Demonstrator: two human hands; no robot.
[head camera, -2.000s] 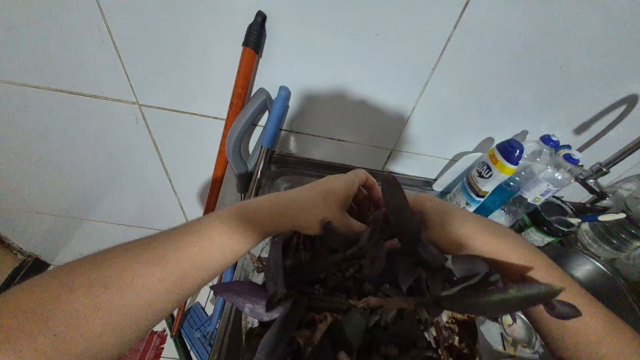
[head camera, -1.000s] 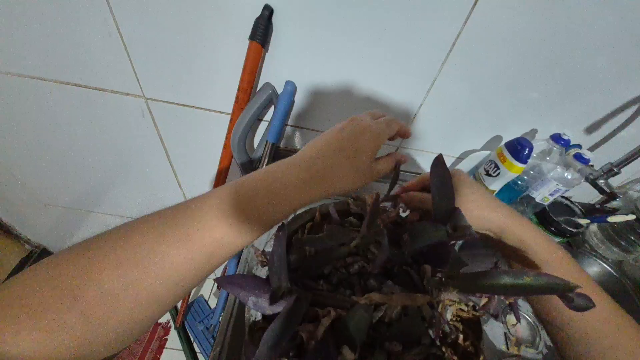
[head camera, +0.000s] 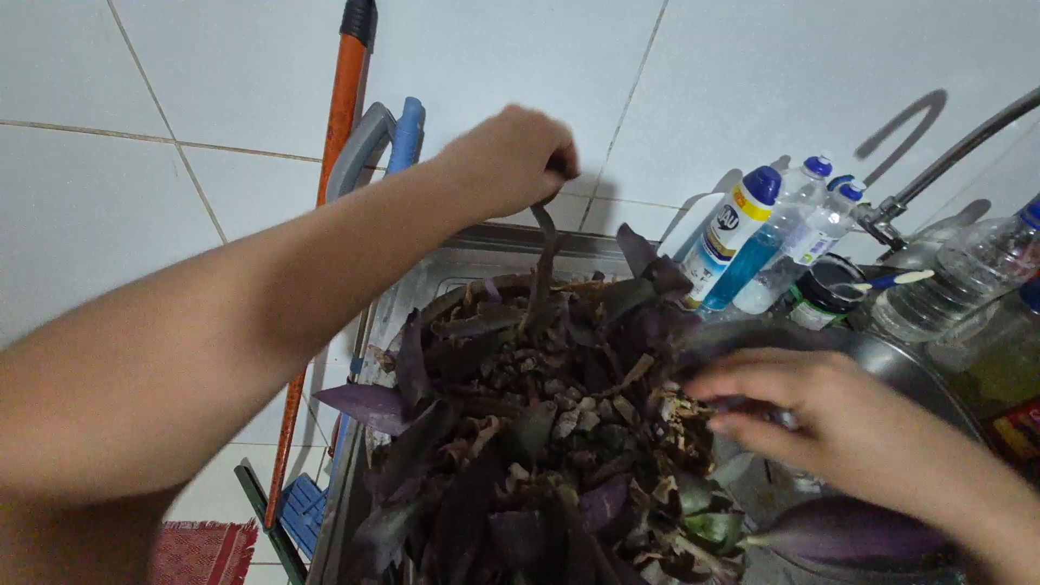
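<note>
A purple-leaved plant (head camera: 528, 422) in a round pot stands on a metal sink's drainboard, with dry leaves and small stones among its stems. My left hand (head camera: 524, 162) is above the pot's back rim, its fingers closed on the top of a dark stem or leaf (head camera: 543, 260) that stands up from the plant. My right hand (head camera: 780, 398) is at the plant's right side, beside a clump of dry, pale leaf bits (head camera: 678, 414). Its thumb and fingers are apart, and it is somewhat blurred; whether a small bit lies between the fingertips cannot be told.
Behind the sink bowl (head camera: 918, 366) stand a spray can (head camera: 731, 236), several plastic bottles (head camera: 821, 227) and a black jar (head camera: 825, 288) with a toothbrush on it. A metal faucet (head camera: 894, 211) is at the right. An orange pole (head camera: 345, 106) and blue handle (head camera: 406, 134) lean against the tiled wall.
My left hand has lifted a leaf or stem at the pot's back. My right hand has moved away from the back of the plant to its right side. The view has shifted.
</note>
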